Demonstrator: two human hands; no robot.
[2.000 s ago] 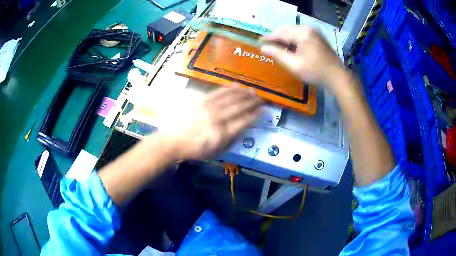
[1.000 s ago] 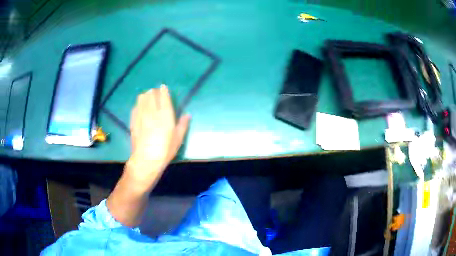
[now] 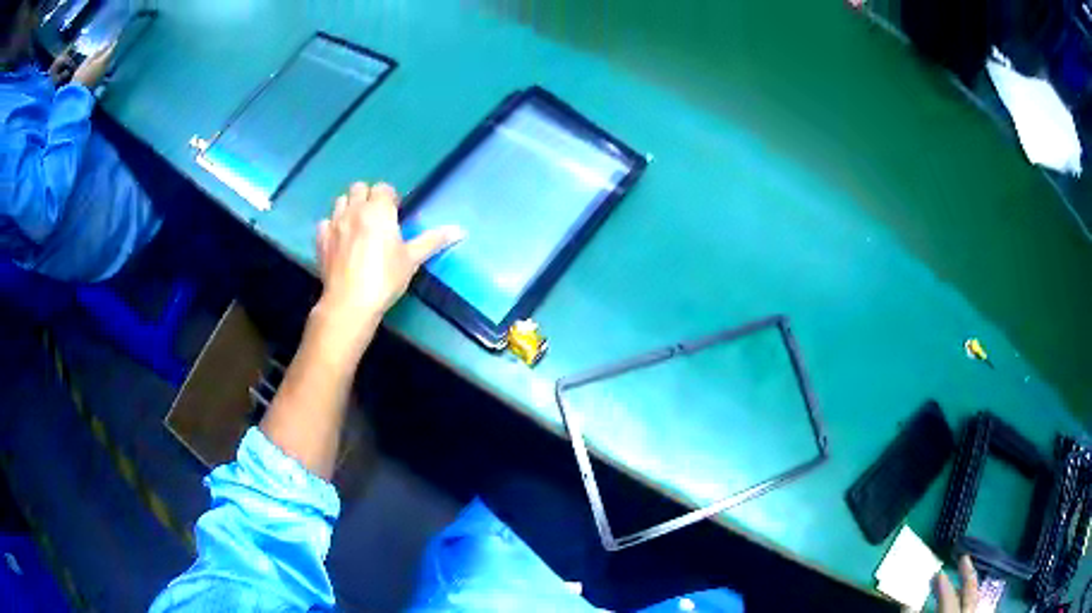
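Note:
A touch panel [image 3: 527, 216] with a black border and a yellow-orange tail [image 3: 526, 343] lies on the green bench. My left hand [image 3: 365, 258] is at its left edge, thumb spread over the border and fingers outside it; whether it touches is unclear. A thin empty black frame [image 3: 689, 351] lies right of the panel, its near corner past the bench edge. Only some fingers of my right hand [image 3: 954, 592] show at the bottom right, cut off by the picture's edge, by a pink label [image 3: 989, 593]; its grip is hidden.
Another panel [image 3: 299, 120] lies farther left on the bench [image 3: 766, 216]. At the right are a black slab [image 3: 901, 473], a white paper slip [image 3: 908, 568], a stack of black frames [image 3: 958, 503] and a small yellow item [image 3: 976, 350]. Another person's blue sleeve [image 3: 48, 132] shows top left.
The view has swung left from the orange fixture and machine to the bench. My left hand has moved from over the thin frame to the panel. The frame now lies nearer the bench edge, partly over it.

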